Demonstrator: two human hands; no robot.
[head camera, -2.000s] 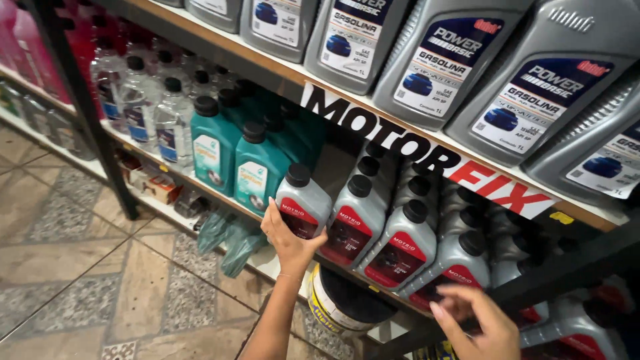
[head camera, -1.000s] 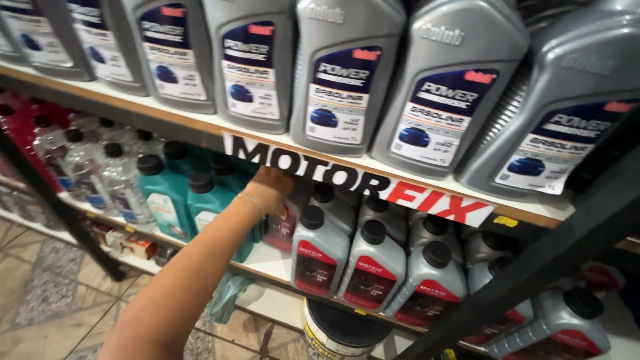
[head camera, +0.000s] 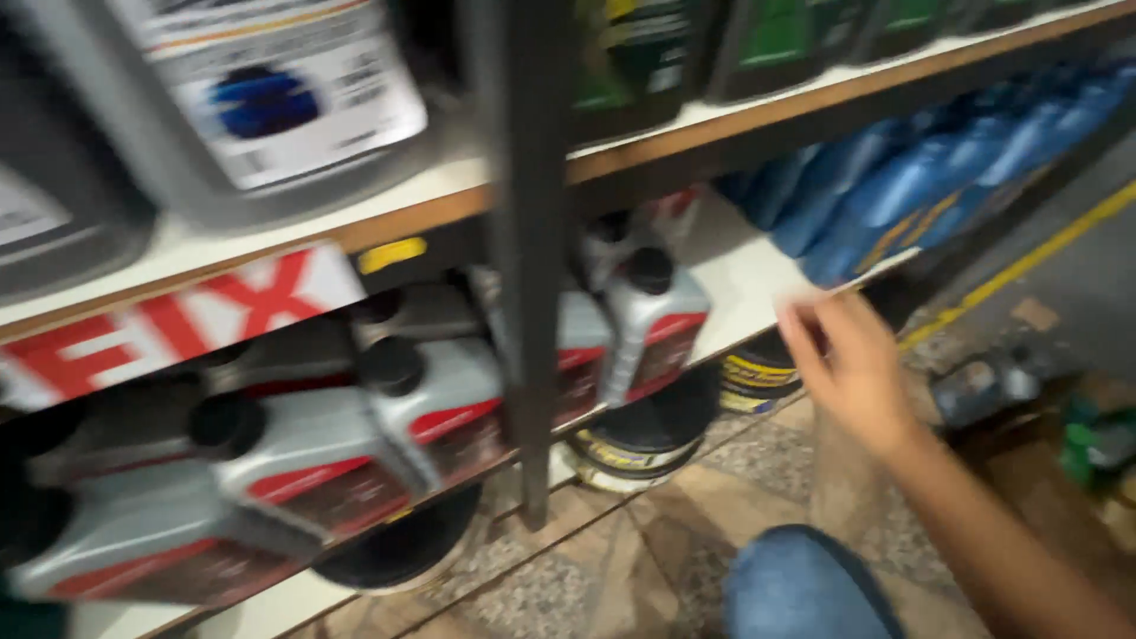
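My right hand (head camera: 843, 359) is in front of the lower shelf's edge, fingers apart and somewhat blurred, with nothing visible in it. The nearest goods are blue bottles (head camera: 914, 191) lined up at the right end of that shelf. To the hand's left, beyond a bare white stretch of shelf, stands a grey motor oil bottle with a red label and black cap (head camera: 661, 324). More grey bottles with red labels (head camera: 311, 470) fill the shelf left of the dark post. My left hand is out of view.
A dark metal post (head camera: 528, 266) divides the rack. Large grey bottles (head camera: 293, 98) and dark green-labelled ones stand on the upper shelf (head camera: 737, 111). Black-lidded buckets (head camera: 643, 435) sit below. My knee (head camera: 803, 581) is at the bottom; assorted items lie on the floor at right.
The view has swung far right along the rack. Two seconds ago my left hand held a grey bottle beside the teal ones; one second ago an arm reached in there. Now only my right hand shows.
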